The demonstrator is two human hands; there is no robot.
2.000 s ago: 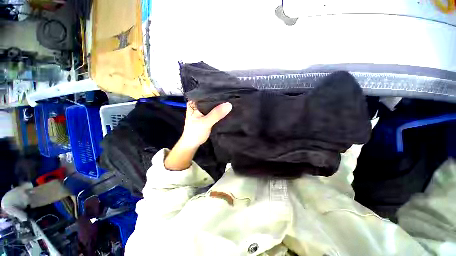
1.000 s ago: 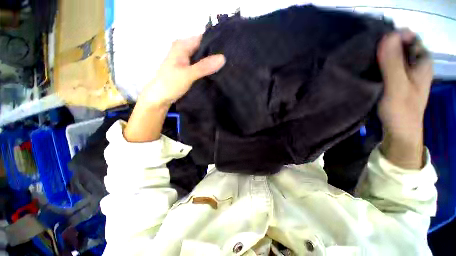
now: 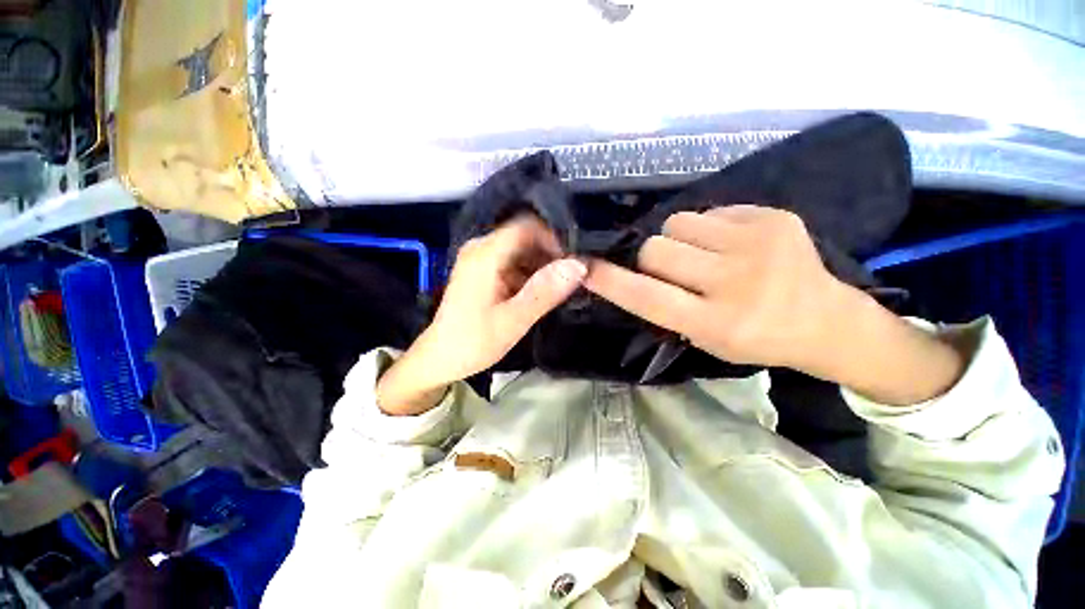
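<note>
A black garment (image 3: 833,179) lies bunched on my lap and against the table edge. My left hand (image 3: 506,292) pinches a fold of it between thumb and fingers. My right hand (image 3: 732,286) is just right of it, its index fingertip meeting my left thumb at the pinched cloth. Small dark pointed blades, likely thread snips (image 3: 654,353), stick out below my right palm; their handle is hidden in the hand.
A white table (image 3: 416,95) with a printed ruler edge (image 3: 666,155) spans the front. Worn cardboard (image 3: 179,119) lies at its left. Blue crates (image 3: 107,357) stand at left, another (image 3: 1047,321) at right. A black garment pile (image 3: 250,357) is left of my lap.
My hands were wide apart with the garment raised and spread between them. They have come together at the middle, and the garment is lower and bunched. The snips' blades now show.
</note>
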